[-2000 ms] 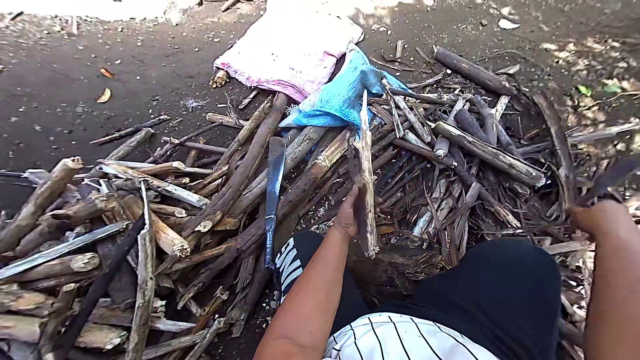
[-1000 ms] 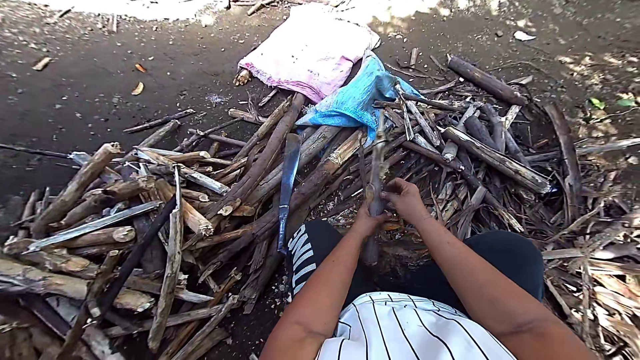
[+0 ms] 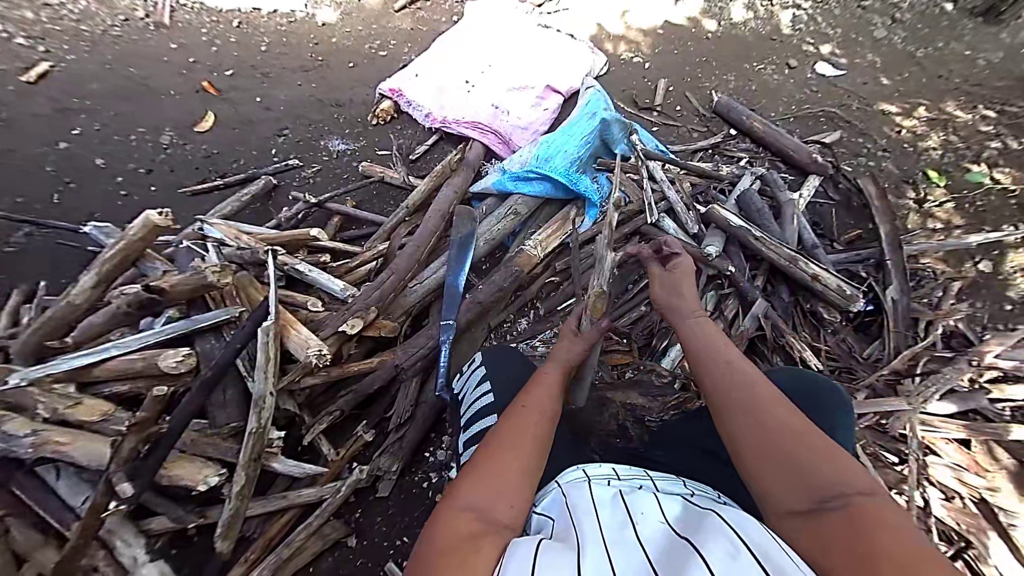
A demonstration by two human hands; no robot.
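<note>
My left hand [image 3: 579, 340] is closed around the lower part of an upright wooden stick [image 3: 600, 276], whose bark is partly off. Just right of the stick's middle is my right hand [image 3: 668, 276], fingers bent; whether its fingertips touch or hold a thin piece is unclear. A machete [image 3: 456, 280] with a long, dark, shiny blade leans on the branches to the left of my left hand, beside my knee. Beyond the stick's top lies a blue woven sack [image 3: 572, 160], partly over the wood.
A pile of cut branches [image 3: 136, 366] spreads on the left. A pinkish-white sack [image 3: 496, 80] lies on the dark soil at the far side. Thicker logs [image 3: 784, 254] and bark strips [image 3: 960, 400] are on the right, close to my knees.
My right hand came in from the far right to the stick, then moved slightly up and away from my left hand. Bark that covered the stick's middle now shows a pale spot.
</note>
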